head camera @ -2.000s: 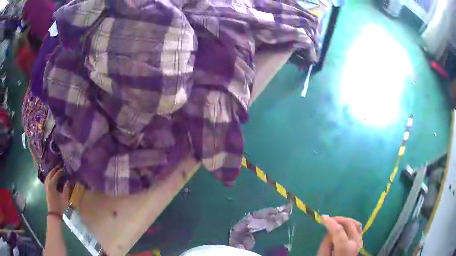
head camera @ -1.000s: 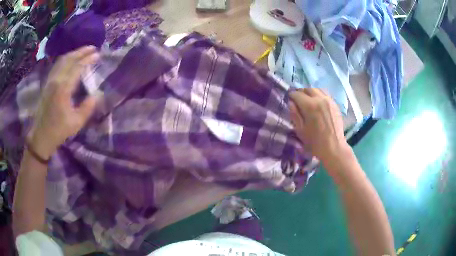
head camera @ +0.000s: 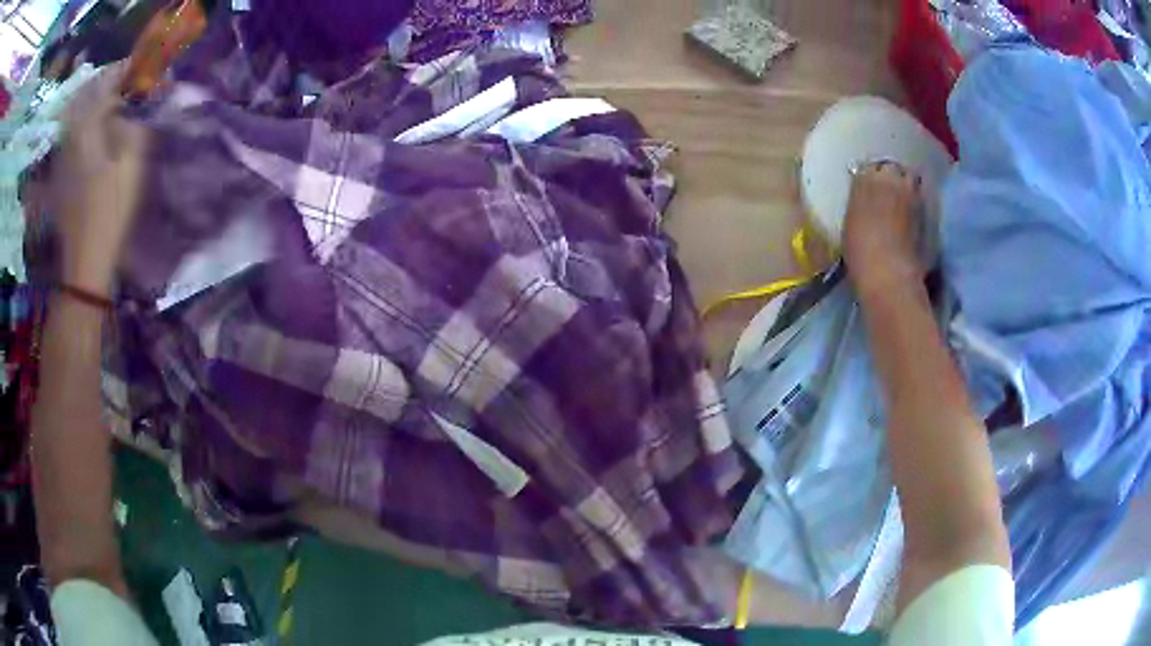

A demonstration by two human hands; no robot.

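A crumpled purple, white and dark plaid garment (head camera: 417, 341) covers the left and middle of the light-brown table (head camera: 745, 177). White label-like strips show on it. My left hand (head camera: 101, 183) is blurred at the garment's upper left edge, with its fingers closed on the cloth, which is also blurred there. My right hand (head camera: 887, 221) reaches over a flat white disc (head camera: 827, 158), fingertips down near its centre. Its fingers cover what lies there, so I cannot tell whether it holds anything.
Light blue garments (head camera: 1060, 215) lie at the right, with red cloth (head camera: 925, 76) behind them. A yellow ribbon (head camera: 764, 290) lies beside the disc. A small grey block (head camera: 742, 41) is at the back. Plain purple cloth (head camera: 322, 32) lies behind the plaid. Green floor (head camera: 379, 587) shows at the near edge.
My right hand has let go of the plaid and moved to the white disc. My left hand has closed on the plaid's upper left edge. The view has swung right.
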